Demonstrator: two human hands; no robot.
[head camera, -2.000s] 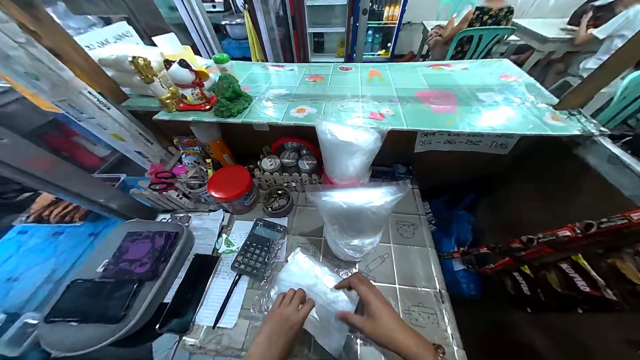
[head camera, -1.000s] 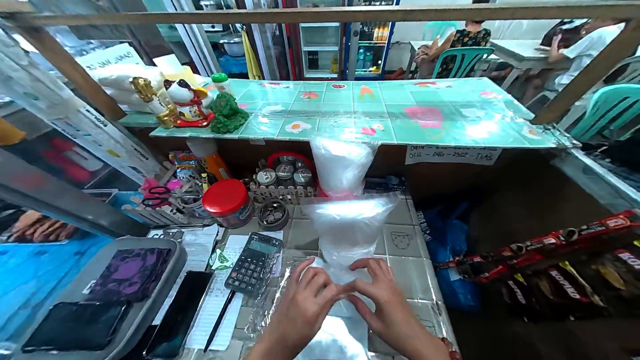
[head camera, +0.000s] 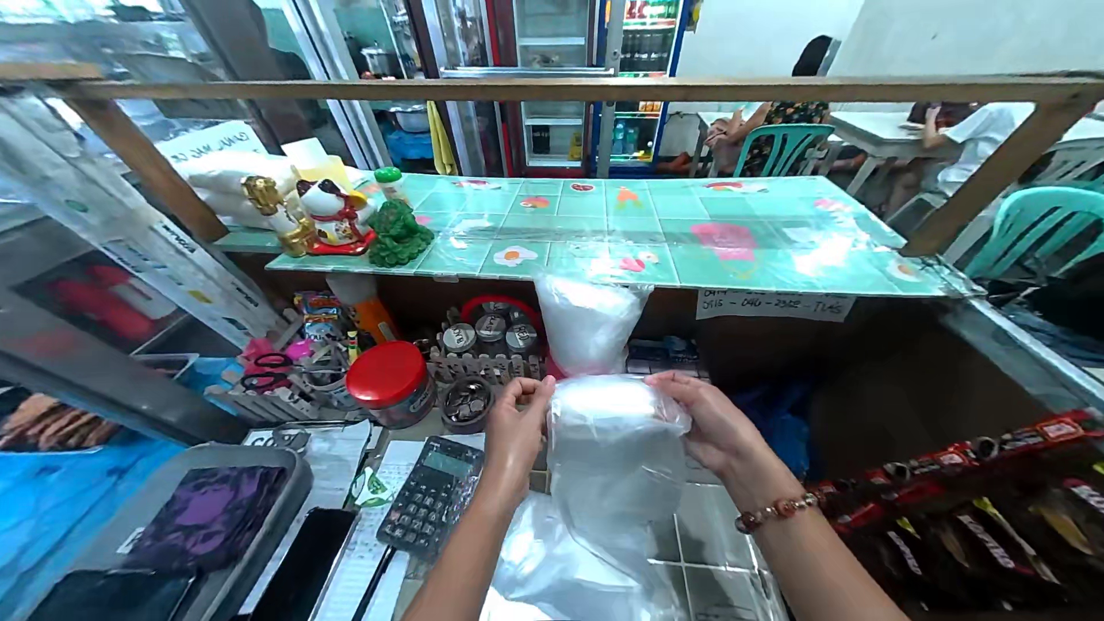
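Note:
A clear plastic bag (head camera: 617, 457) is stretched upright between my two hands above the tiled counter. My left hand (head camera: 517, 431) pinches its upper left edge between thumb and fingers. At the upper right edge, my right hand (head camera: 711, 423), with a bead bracelet on the wrist, grips the plastic. More clear plastic bags (head camera: 561, 561) lie flat on the counter beneath. Just behind the held bag, a bundle of clear bags (head camera: 591, 323) stands in a pink-rimmed holder. Left of my left forearm lies a calculator (head camera: 431, 498).
Left are a red-lidded jar (head camera: 388, 375), a small round container of coins (head camera: 467, 404), scissors (head camera: 267, 371), a phone (head camera: 302, 565), a pen (head camera: 375, 582) and a grey tray (head camera: 297, 496). A raised green-tiled shelf (head camera: 604, 207) spans the back. Packaged snacks (head camera: 975, 535) hang at right. People sit beyond.
Both hands have risen from the counter and moved apart, holding the bag up. One second ago they were close together on the plastic. The view has shifted.

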